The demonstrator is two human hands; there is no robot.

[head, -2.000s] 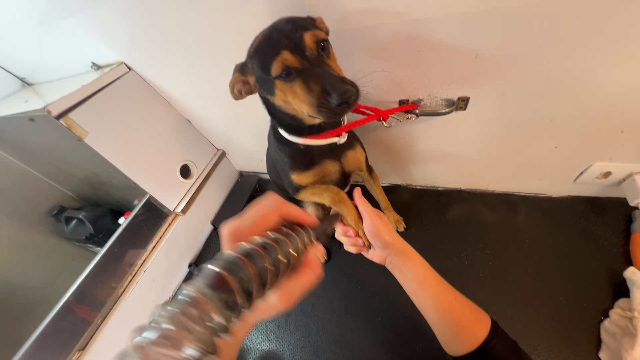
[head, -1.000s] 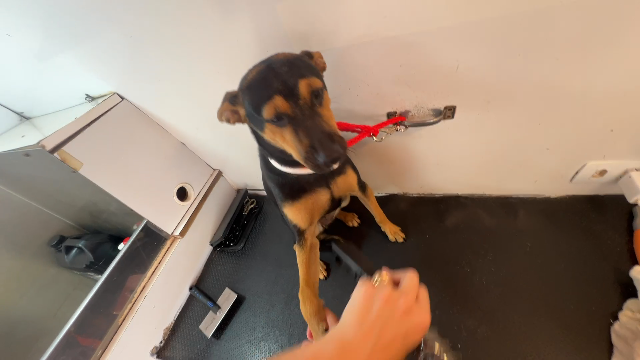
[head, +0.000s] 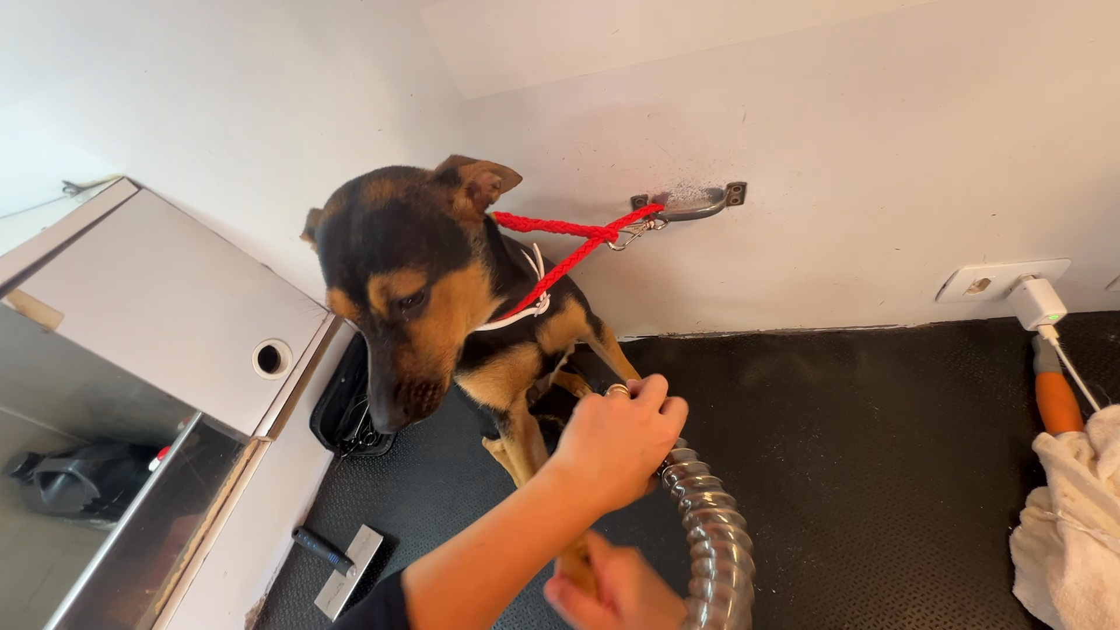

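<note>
A black and tan dog point(head: 411, 289) sits with its head lowered, wearing a white collar point(head: 516, 317). A red braided leash point(head: 569, 254) runs from its neck to a metal wall handle point(head: 700, 210). My left hand point(head: 621, 437) grips the dark nozzle end of a clear ribbed hose point(head: 713, 534), by the dog's chest and legs. A ring shows on one finger. Below it, my right hand point(head: 621, 591), blurred, is closed around the lower part of the dog's front leg point(head: 576, 564). The paw is hidden.
On the black textured mat point(head: 831, 490) lie a slicker brush point(head: 350, 569) and a black case with scissors point(head: 350, 407). A pale cabinet point(head: 184, 306) stands left, with a dark jug point(head: 79, 481). At right are a plugged-in charger point(head: 1037, 302), an orange-handled tool point(head: 1057, 398) and a towel point(head: 1076, 525).
The dog has turned its head down to the left. My left hand and the hose have crossed from the left to the dog's other side. The raised front leg is lower.
</note>
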